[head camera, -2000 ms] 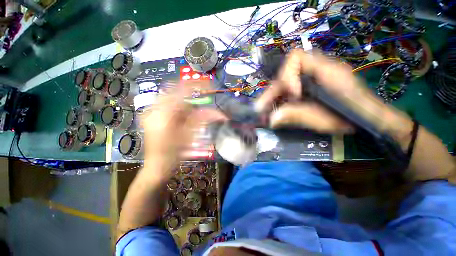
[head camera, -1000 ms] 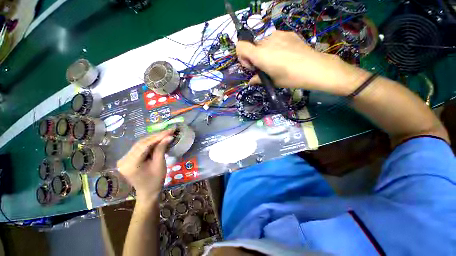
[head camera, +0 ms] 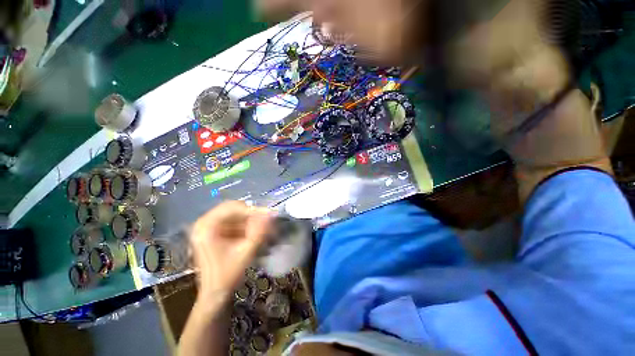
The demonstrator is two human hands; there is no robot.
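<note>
My left hand (head camera: 228, 240) is closed around a pale drum-shaped housing (head camera: 287, 247) at the bench's front edge, and both are blurred. My right hand (head camera: 515, 59) is a strong blur at the upper right, so its fingers and anything in them cannot be made out. Two dark ring boards, one of them open-centred (head camera: 408, 118), lie at the right of the printed sheet (head camera: 261, 174). Coloured wires (head camera: 306, 73) run from the rings and the tangle behind them. Another housing (head camera: 216, 109) stands at the sheet's back edge, with wires beside it.
Several housings (head camera: 125, 226) stand in rows at the left, with one more (head camera: 115, 112) behind them. A black box (head camera: 15, 256) with cables is at the far left. An open carton of housings (head camera: 167, 316) is below the bench edge. White paper (head camera: 163, 90) lies under the sheet.
My left hand has moved towards the front edge with the housing. My right hand has moved away from the wires to the upper right; the soldering iron no longer shows clearly.
</note>
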